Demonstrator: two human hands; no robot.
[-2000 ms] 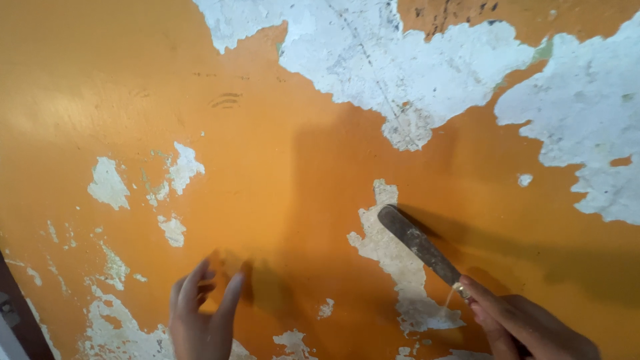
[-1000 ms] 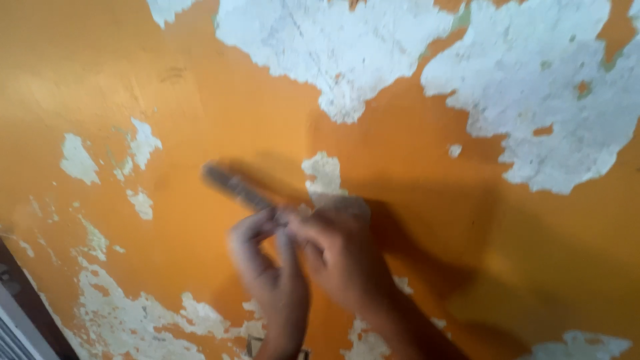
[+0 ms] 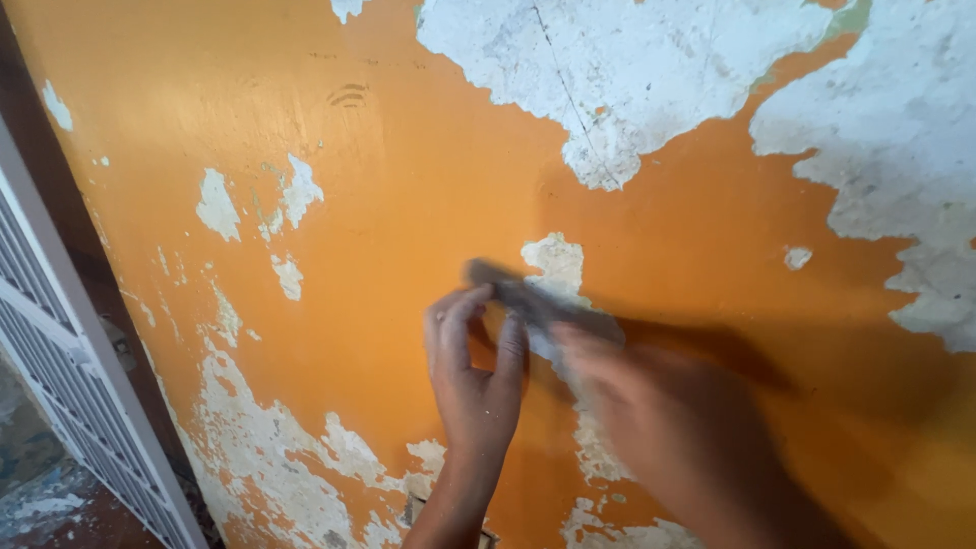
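An orange painted wall [image 3: 427, 183] with bare whitish plaster patches fills most of the view. My right hand [image 3: 648, 396], blurred, grips the handle of a scraper or putty knife [image 3: 518, 297], whose dark blade points up and left. My left hand [image 3: 480, 351] is at the blade, fingers curled at its tip and thumb below it. Blur hides how firmly the left fingers touch the metal. Behind the tool lies a narrow plaster patch [image 3: 560, 263], partly covered by the blade and my right hand.
A white metal grille gate [image 3: 84, 343] stands at the left beside the wall's edge. Pale debris [image 3: 46, 503] lies on the floor at the lower left. Part of a wall box [image 3: 415, 507] shows behind my left forearm.
Two seconds ago the blade was at the narrow patch and my left hand was apart from it, fingers spread. Both hands have since come together at the tool.
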